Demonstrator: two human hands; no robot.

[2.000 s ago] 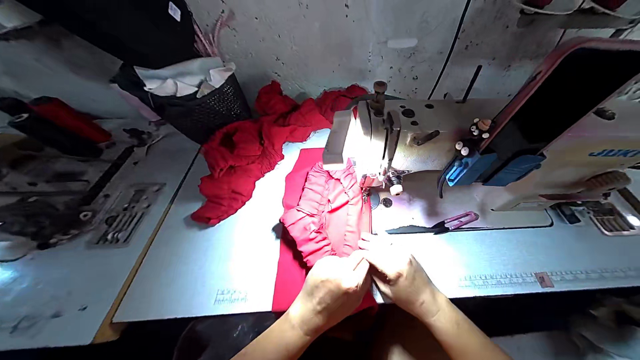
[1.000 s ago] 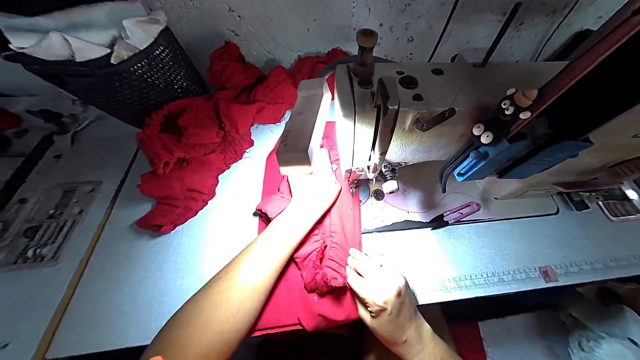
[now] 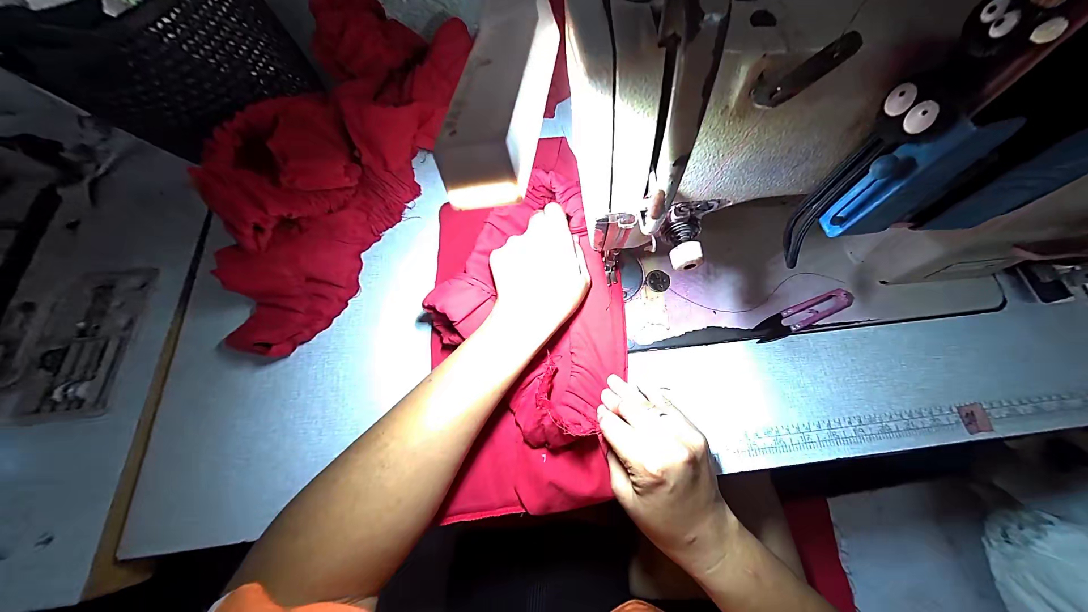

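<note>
Red gathered fabric (image 3: 586,365) lies on a flat red piece on the table, its right edge beneath the presser foot (image 3: 611,265) of the sewing machine (image 3: 748,127). My left hand (image 3: 544,268) rests on the gathers just left of the foot, its fingers bent and their tips hard to see. Lower down, my right hand (image 3: 659,450) pinches the right edge of the red fabric between thumb and fingers, near the front of the table.
Another bunched red fabric (image 3: 297,204) lies at the left beside a black mesh basket (image 3: 212,68). Pink-handled thread snips (image 3: 803,316) lie right of the foot. A measuring tape (image 3: 884,423) runs along the table's front edge. A phone holder (image 3: 926,170) is on the machine.
Two seconds ago both hands were together at the fabric's front part; my left hand has since moved forward beside the presser foot. The view has moved closer to the machine.
</note>
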